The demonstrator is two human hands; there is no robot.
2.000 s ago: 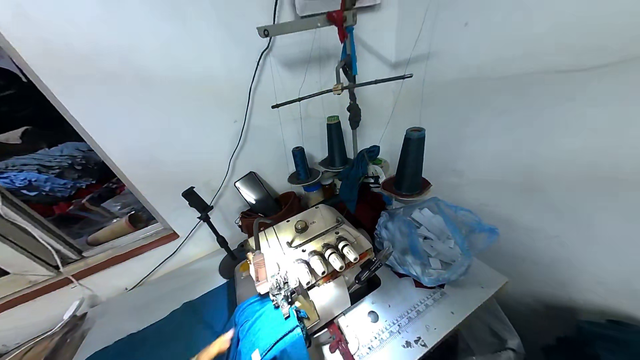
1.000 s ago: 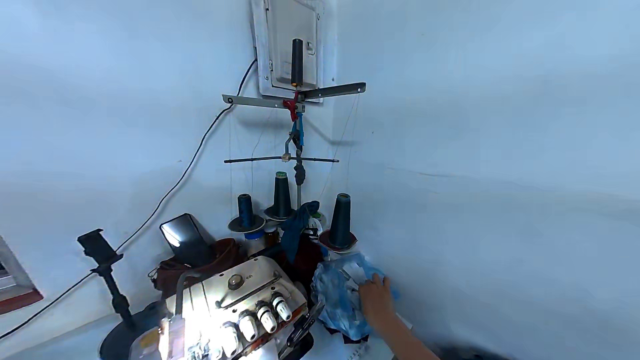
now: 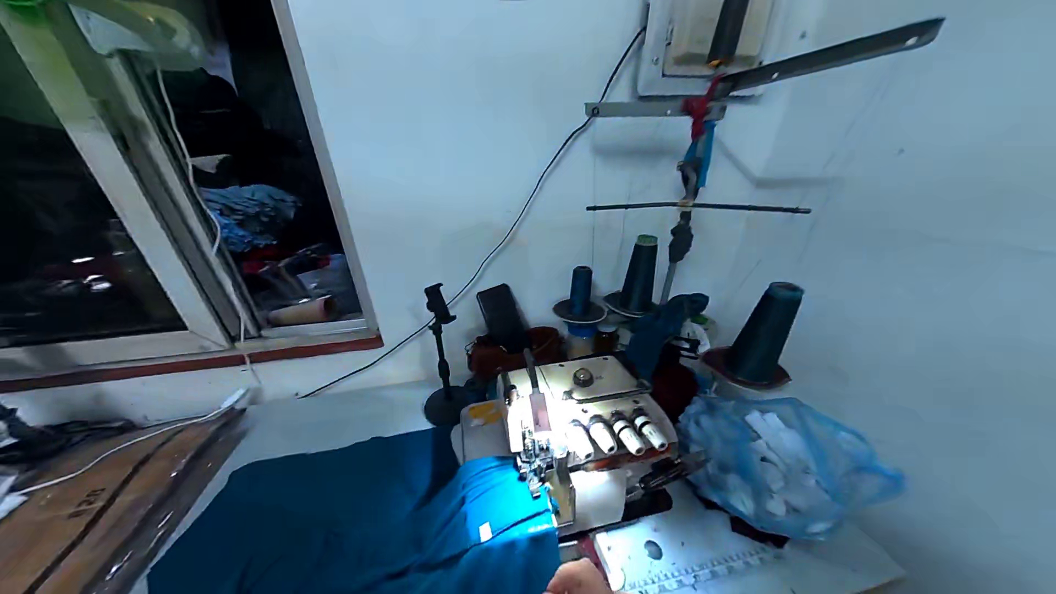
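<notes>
Teal fabric (image 3: 346, 511) lies over the table's left part, its right end at the needle area of an overlock sewing machine (image 3: 590, 412). A small white tag (image 3: 485, 532) rests on the lit part of the fabric. At the bottom edge, by the fabric's right border, part of my right hand (image 3: 579, 577) shows, just below the machine's front; most of it is cut off, so its grip is unclear. My left hand is out of view. A blue plastic bag (image 3: 792, 466) with white pieces inside sits right of the machine.
Behind the machine stand thread cones (image 3: 763, 334) and a thread stand (image 3: 681, 235). A phone (image 3: 502, 318) leans in a brown container (image 3: 540, 346), near a small black stand (image 3: 441, 363). A brown board or carton (image 3: 99, 503) lies at left, below the window (image 3: 206, 338).
My right hand was at the blue bag one second ago and is now at the fabric's right border. The view has swung left and down since then.
</notes>
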